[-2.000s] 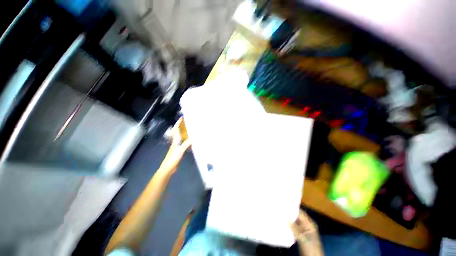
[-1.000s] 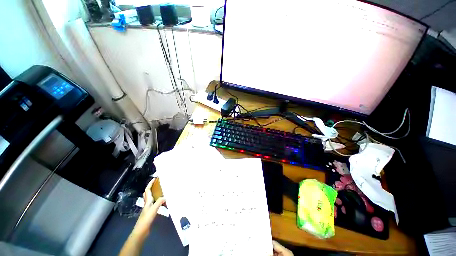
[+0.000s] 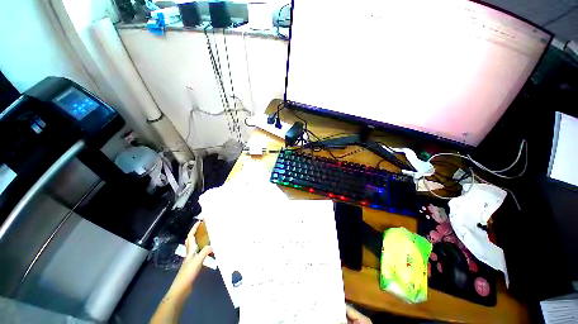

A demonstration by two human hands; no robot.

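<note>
White paper sheets [image 3: 279, 253] with faint lines of writing lie over the left part of the desk, partly washed out. My left hand [image 3: 195, 247] is at the left edge of the sheets, beside an orange-brown surface that may be the desk corner; whether its fingers grip the paper is hard to tell. My right hand [image 3: 357, 316] is at the bottom edge of the picture, cut off, holding the lower right corner of the top sheet. The backlit keyboard [image 3: 342, 183] lies just beyond the sheets.
A large monitor [image 3: 412, 63] stands behind the keyboard. A black phone [image 3: 348, 235], a yellow-green packet [image 3: 405, 266], a mouse [image 3: 451, 261] on a patterned pad [image 3: 483, 288] and crumpled white material [image 3: 472, 218] are at right. A power strip [image 3: 269, 126] is behind. A large printer-like machine [image 3: 63, 126] stands at left.
Since two seconds ago the view has turned and steadied, with the monitor now largely in view. Over the last second the scene shifted slightly; the hands and sheets kept nearly the same place.
</note>
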